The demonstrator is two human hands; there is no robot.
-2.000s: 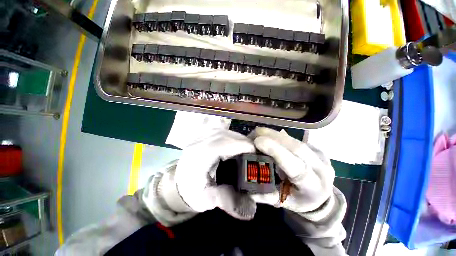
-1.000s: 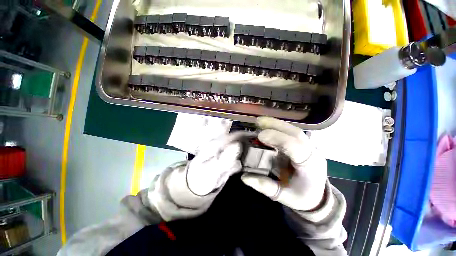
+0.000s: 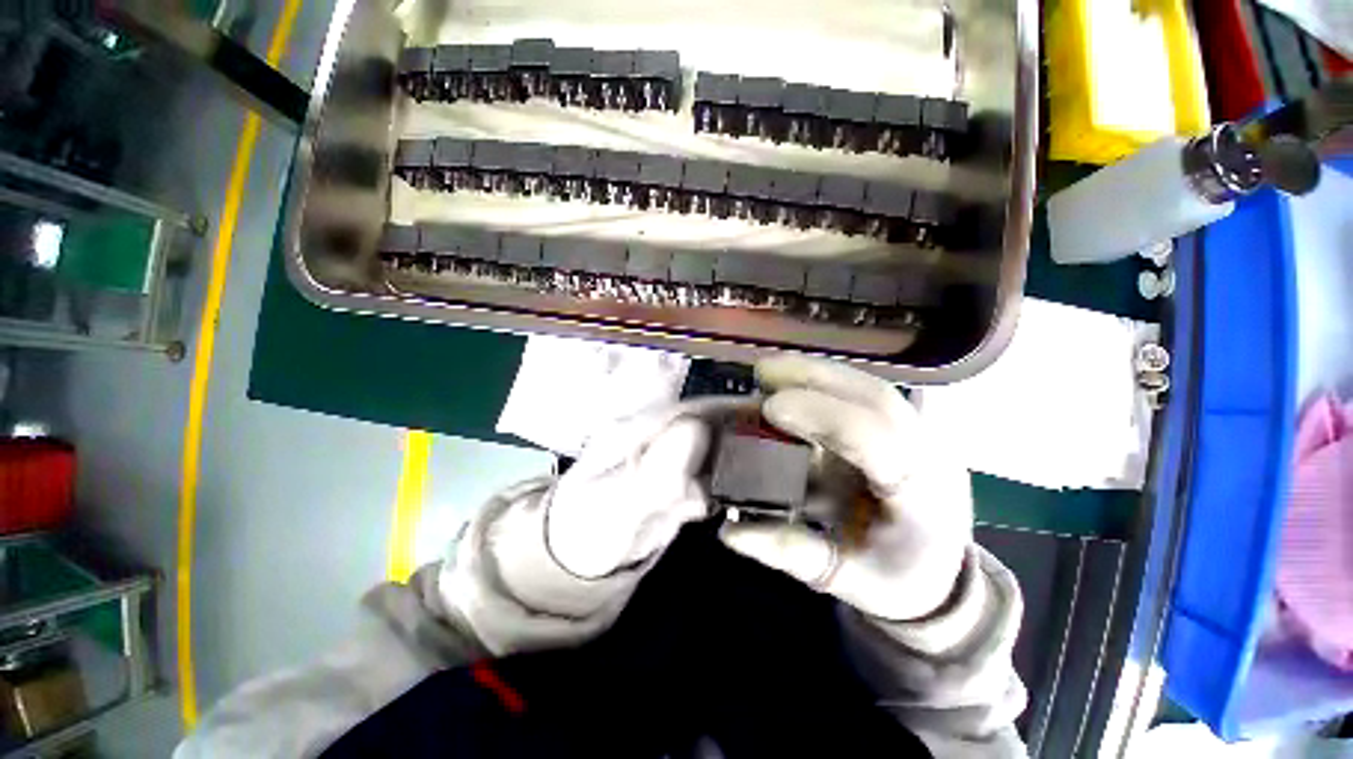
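A small grey-black coil unit (image 3: 761, 472) is held between both gloved hands near my chest. A plain grey face is turned to the camera, with a little red along its far edge. My left hand (image 3: 631, 489), in a white glove, grips its left side. My right hand (image 3: 876, 489), also gloved, holds its right side with fingertips above and below. A brownish-orange bit (image 3: 861, 513) shows in the right palm, mostly hidden. Beyond the hands, a stainless steel tray (image 3: 623, 323) holds rows of similar black blocks (image 3: 668, 178) on an off-white liner.
White sheets lie on the green mat (image 3: 393, 371) left (image 3: 579, 389) and right (image 3: 1046, 400). At right are a white bottle (image 3: 1128, 208), yellow bin (image 3: 1076, 82), small silvery discs (image 3: 1151, 374) and blue bin (image 3: 1224, 445) with pink cloth. Racks (image 3: 82, 312) stand at left.
The block has been turned: two windows of orange-red windings faced the camera two seconds ago, and a plain face does now. The left hand's fingers have closed in. The tray rows look unchanged.
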